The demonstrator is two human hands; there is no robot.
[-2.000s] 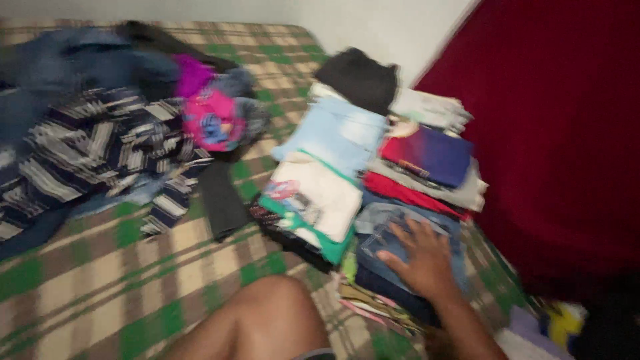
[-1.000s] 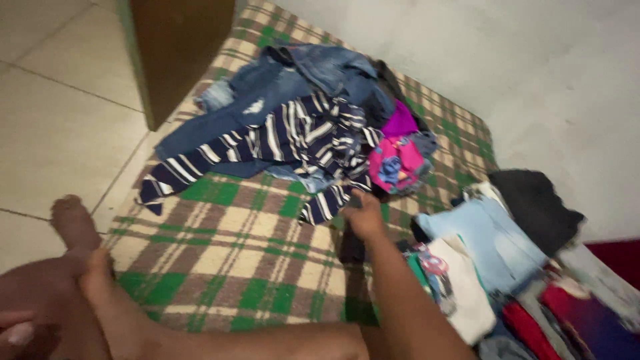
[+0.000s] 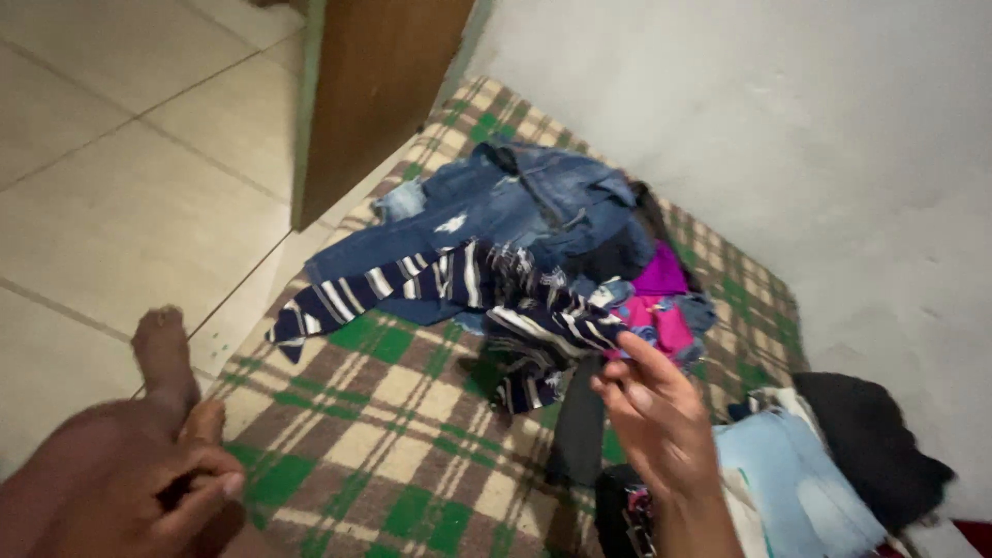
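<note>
My right hand pinches the edge of a navy and white striped garment, which it lifts a little off the pile. Beneath that garment lie dark blue denim clothes, one with a worn pale patch. A pink printed garment and a purple cloth are just beyond my right fingertips. A dark grey cloth strip hangs or lies below them on the plaid blanket. My left hand rests by my leg at the lower left, fingers curled, with nothing clearly seen in it.
Folded clothes stand in stacks at the lower right, with a light blue garment and a black one. A pale wall borders the blanket's far side. A brown wooden panel stands at the back left, beside the tiled floor.
The view has swung left from the folded stacks to the loose pile. My right hand has left the folded denim and taken hold of the striped garment, part of which is now raised.
</note>
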